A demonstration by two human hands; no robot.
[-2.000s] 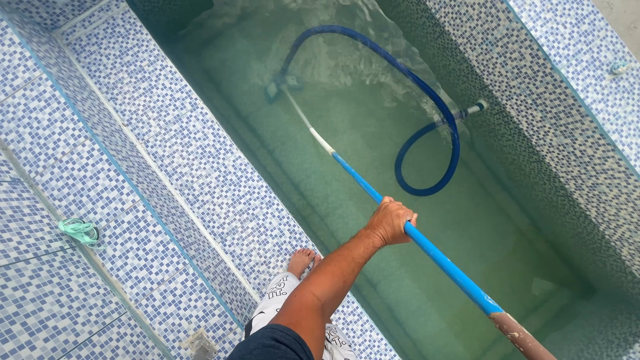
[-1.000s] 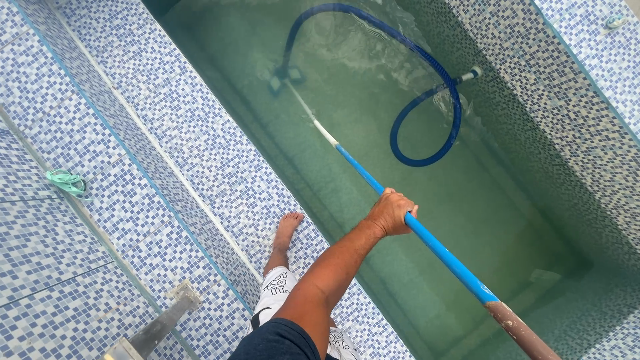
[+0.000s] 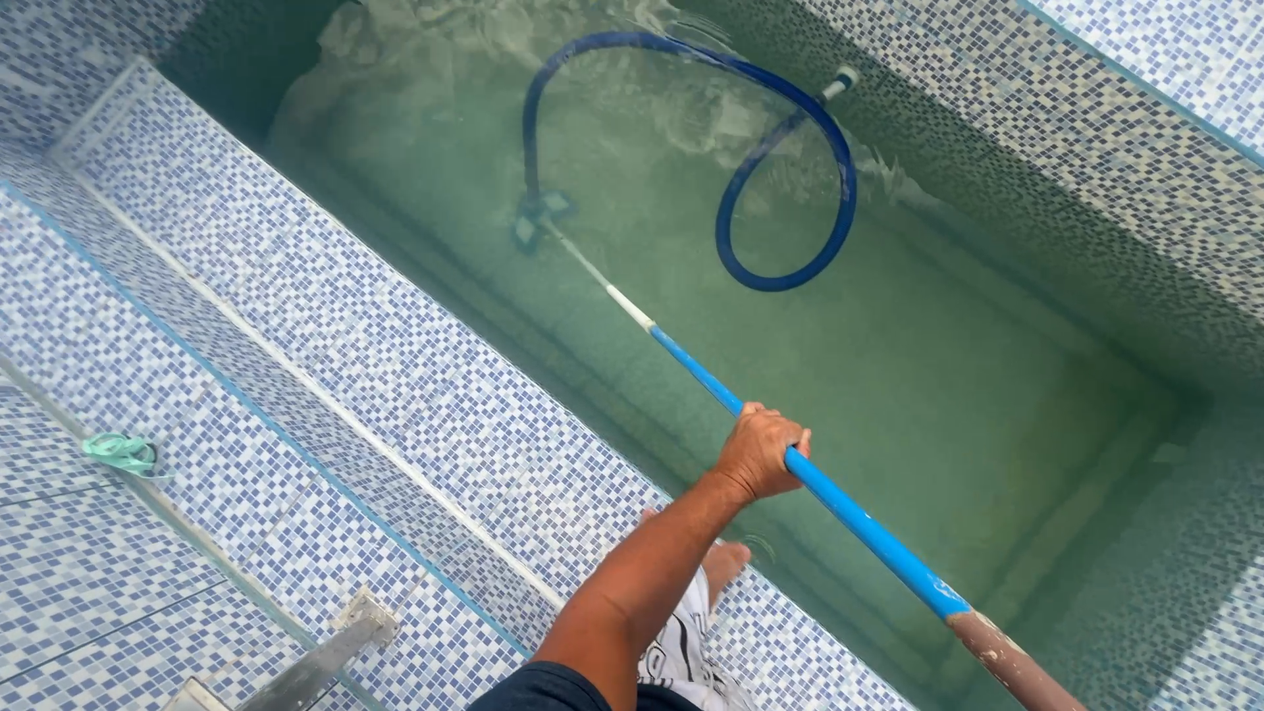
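Note:
My left hand (image 3: 765,449) is closed around a blue pole (image 3: 874,533) above the water. The pole slants from a brown, worn section (image 3: 1007,657) at lower right to a white section (image 3: 629,307) that enters the water. At its far end is a submerged pool vacuum head (image 3: 541,217), blurred by the water. A dark blue hose (image 3: 846,188) rises from the head, arcs and loops on the right, and ends at a white wall fitting (image 3: 841,81). My right hand is not in view.
Bare feet (image 3: 728,565) are on the mosaic-tiled ledge (image 3: 425,365) at the pool's edge. A raised tiled step runs along its left. A green cord-like bundle (image 3: 121,452) lies at far left; a metal rail (image 3: 321,667) stands at lower left. The pool's far wall is at upper right.
The view has turned. A foot that was farther forward on the ledge a second ago is now beside my forearm. My left hand has kept its hold on the pole.

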